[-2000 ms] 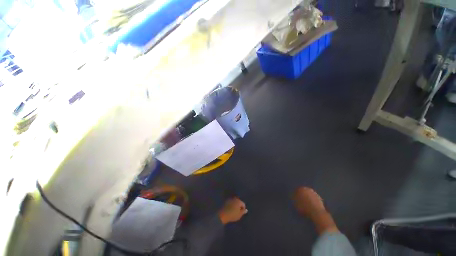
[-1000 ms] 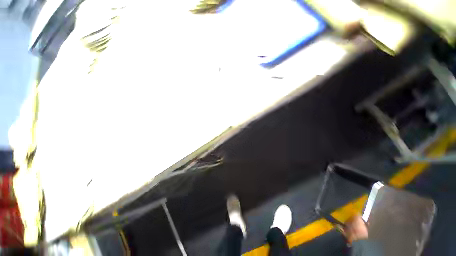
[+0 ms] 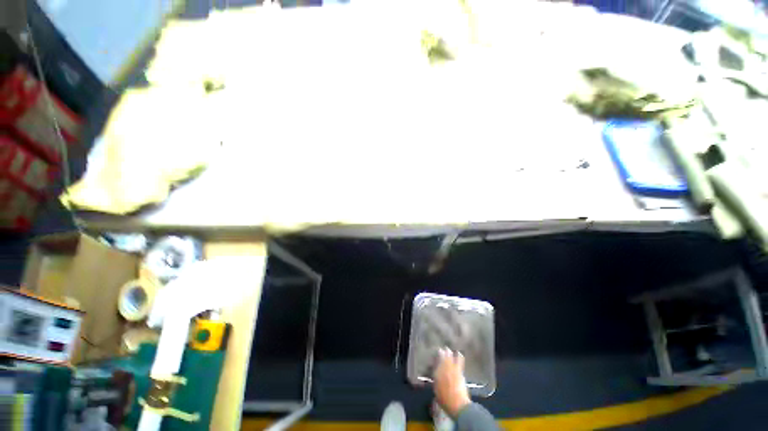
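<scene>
A stool with a square grey-brown seat (image 3: 468, 332) and a pale metal rim stands low in front of me, just off the long white table's (image 3: 379, 151) near edge. My right hand (image 3: 450, 379) comes from below with a grey sleeve and holds the front edge of the seat, its fingers lying over the top. The underside of the hand is hidden. My left hand is not in view. The picture is blurred and the table top is overexposed.
Yellowish material (image 3: 139, 156) lies at the table's left end; a blue-rimmed tray (image 3: 644, 158) lies at its right. A side bench with tape rolls (image 3: 136, 299) and an open carton (image 3: 101, 274) is at left. Metal frames stand either side of the stool. A yellow floor line (image 3: 589, 414) runs below.
The view has swung from the aisle side to face the long table. The stool, tilted at my right a second ago, is now in front near the table, with my right hand on its seat edge.
</scene>
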